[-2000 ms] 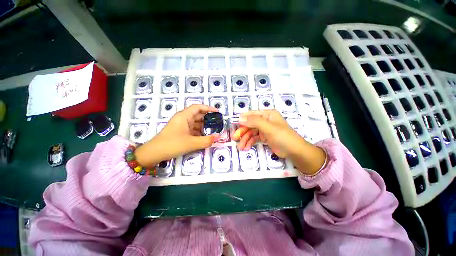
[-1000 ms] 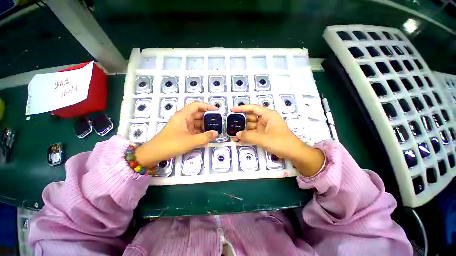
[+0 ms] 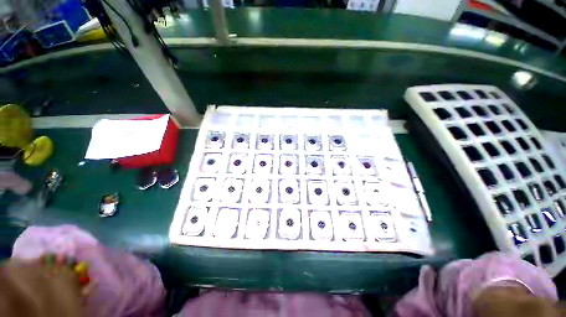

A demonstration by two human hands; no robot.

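The white compartment tray (image 3: 298, 249) lies in front of me. Its far row is empty; the nearer rows hold pale silver square watch backs with dark central dots. One such watch back (image 3: 289, 223) is in the nearest row. My left hand (image 3: 31, 291) is blurred and cut off at the lower left edge, beyond a beaded bracelet. My right hand (image 3: 515, 303) is cut off at the lower right edge, beyond a thin bracelet. No fingers show on either side, so I cannot see whether they hold anything.
A second white tray (image 3: 481, 167) with dark screens stands raised at right. A white stick (image 3: 419, 192) lies beside the work tray. At left are a red box (image 3: 169, 147) under a paper (image 3: 127, 137), two dark watches (image 3: 158, 178), another watch (image 3: 108, 204) and a yellow fan (image 3: 38, 150).
Both hands have left the tray, moving apart and out to the lower corners. The two lit watches they held are no longer visible in them. The view has tilted up, showing more bench beyond.
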